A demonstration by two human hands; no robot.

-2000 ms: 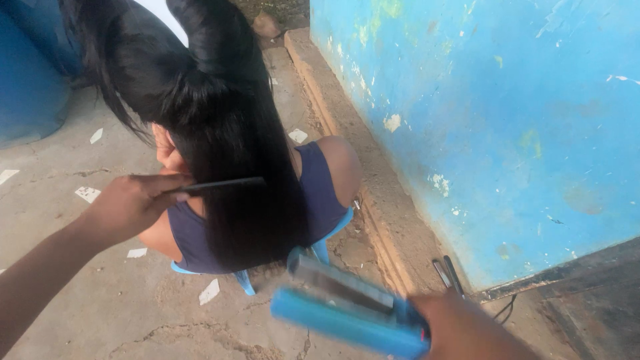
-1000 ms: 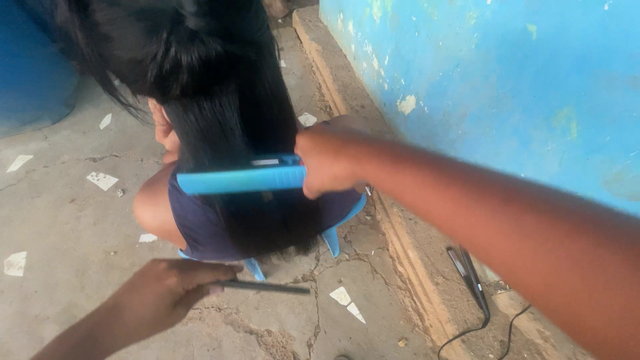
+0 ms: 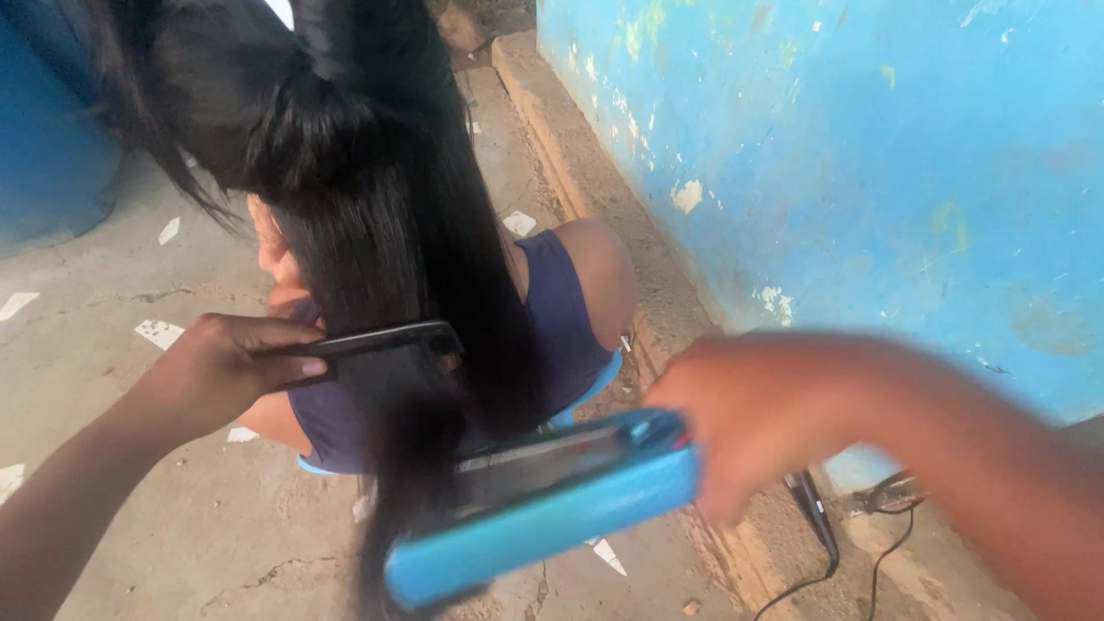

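Long black hair hangs down the back of a seated person in dark blue clothing. My left hand grips a black comb, whose far part lies across the hair. At the right, my blurred right hand is closed around one end of a blue hair straightener. The straightener reaches across the lower hair, and some strands pass at its plates; whether the plates are clamped cannot be told. The upper hair is gathered in a bunch higher on the head.
A blue plastic stool is under the person. To the right stands a blue painted wall above a concrete ledge. A black flat iron with a cord lies by the wall. A large blue barrel is at the upper left.
My left hand with the comb has risen from below the hair ends onto the hair. My right hand has moved the straightener lower, off the middle of the hair to its lower part.
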